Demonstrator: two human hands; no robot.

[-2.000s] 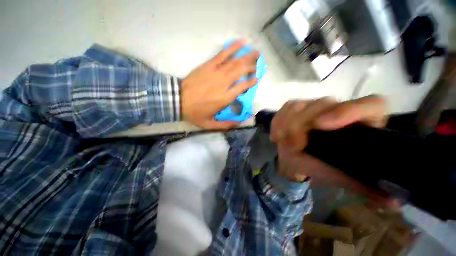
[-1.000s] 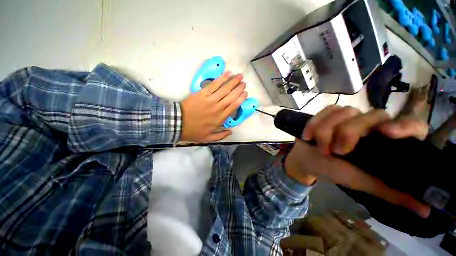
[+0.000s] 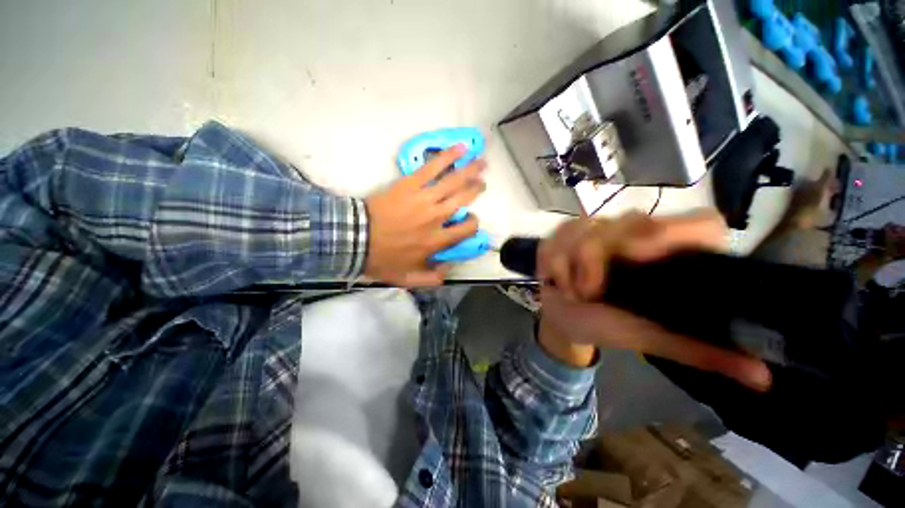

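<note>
A light-blue controller housing (image 3: 449,142) lies on the off-white bench near its front edge. My left hand (image 3: 425,220) lies over its middle with the fingers spread, pressing it to the bench; both ends of the housing show. My right hand (image 3: 635,268) is closed around the black electric screwdriver (image 3: 734,298), slightly blurred. The driver's nose points left at the lower end of the housing, close beside it. The bit hardly shows, and I cannot tell whether a screw is there.
The grey screw feeder (image 3: 635,109) stands on the bench (image 3: 298,69) beyond my hands. A black curved object (image 3: 744,171) is beside it. Blue housings (image 3: 794,45) lie on the conveyor at top right. Another person's hand (image 3: 888,276) shows at the right edge. Cardboard boxes (image 3: 655,466) are below.
The housing has turned under my left hand and sits more upright in the picture. The driver's nose has moved left and down, closer to the housing's lower end.
</note>
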